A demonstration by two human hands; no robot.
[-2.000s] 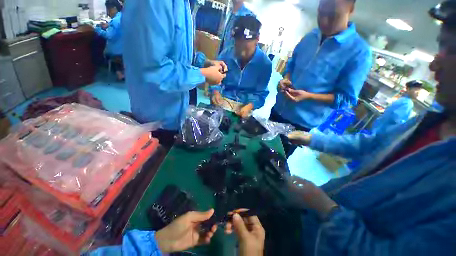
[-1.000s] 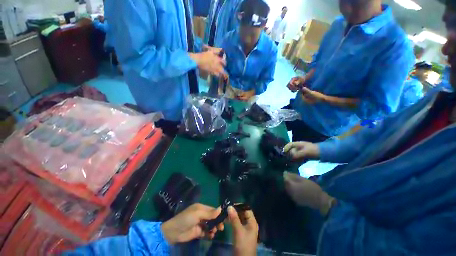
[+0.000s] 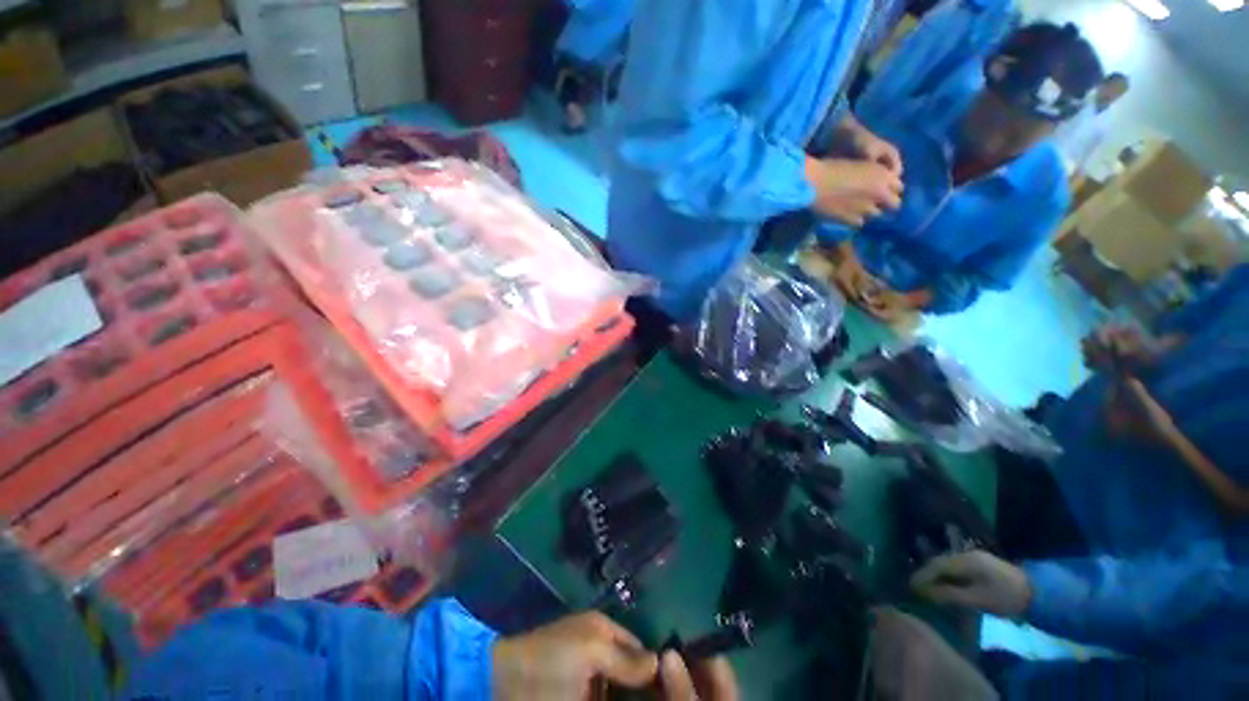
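Observation:
My left hand (image 3: 582, 657) is at the bottom edge of the view, its fingers closed on a black strap (image 3: 719, 637) with a small silver glint at its end. My right hand (image 3: 696, 679) is beside it, cut off by the bottom edge, its fingertips also on the strap. Sorted straps (image 3: 619, 520) lie side by side on the green table (image 3: 582, 445), silver ends in a row. A loose strap pile (image 3: 767, 479) lies to the right of them. A clear plastic bag (image 3: 762, 329) with black contents stands at the far end.
Red blister trays (image 3: 452, 295) under plastic film are stacked at left, with paper labels (image 3: 326, 557). Cartons (image 3: 212, 123) of black parts stand behind them. A neighbour's pale hand (image 3: 973, 582) is at the right of the table. People in blue smocks stand around the far end.
The view has turned left, bringing the cartons and more trays into sight and shifting the table rightward. My hands still hold a strap and now sit lower, partly cut off.

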